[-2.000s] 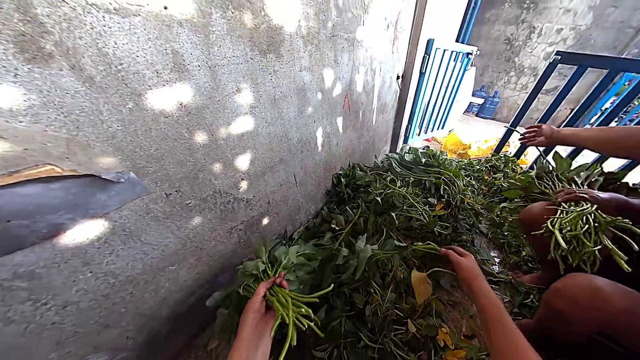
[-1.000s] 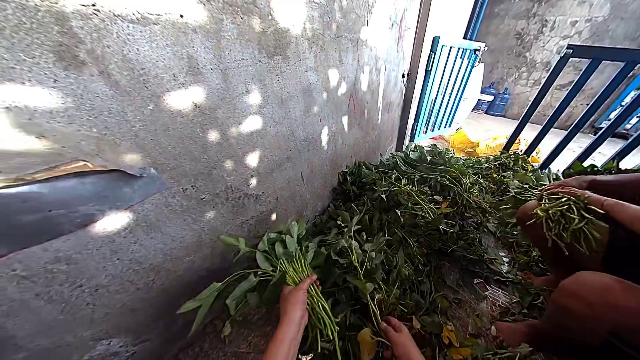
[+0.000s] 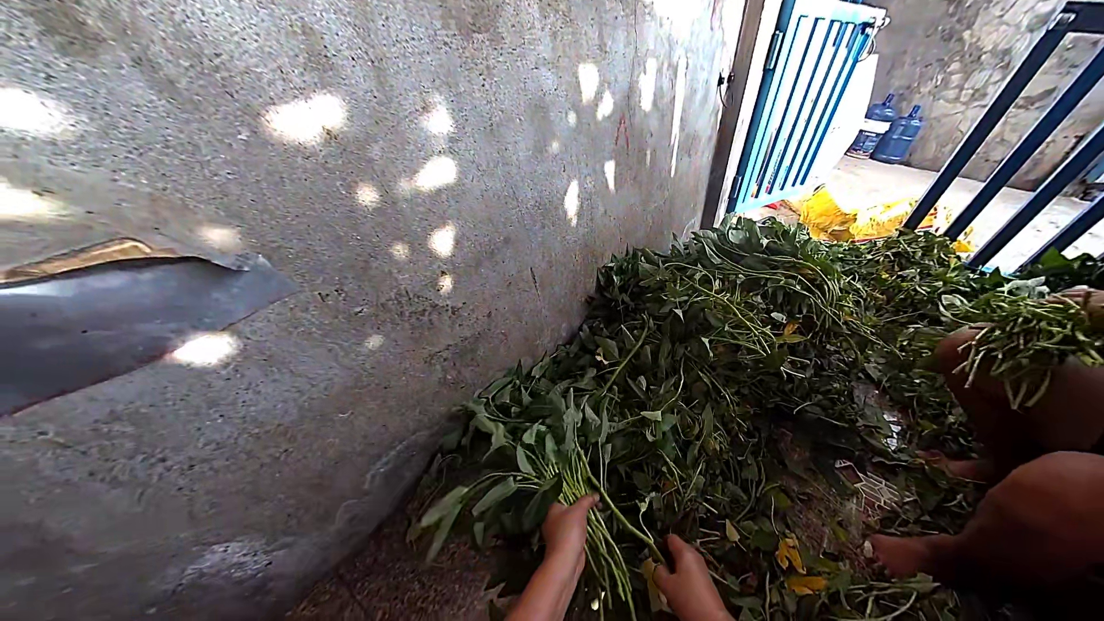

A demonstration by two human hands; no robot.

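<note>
My left hand (image 3: 567,530) is closed around a bunch of leafy green stems (image 3: 595,552), its leaves fanning up and to the left and the bare stem ends hanging below. Just to the right, my right hand (image 3: 683,573) grips the lower end of a single green stem (image 3: 623,516) that slants up toward the bunch. Both hands are low in the view, in front of a large heap of leafy greens (image 3: 690,371) that lies along the foot of the wall.
A rough concrete wall (image 3: 345,198) fills the left side, with a grey sheet (image 3: 129,315) against it. At right, another person's bent knee (image 3: 1035,509) and bunch of stems (image 3: 1026,341) are close. Behind the heap are yellow bags (image 3: 849,216), a blue gate (image 3: 802,103) and blue water jugs (image 3: 899,135).
My right hand has come in from the right, close to my left hand, and now grips a stem. The other person's outstretched arm by the railing has drawn back.
</note>
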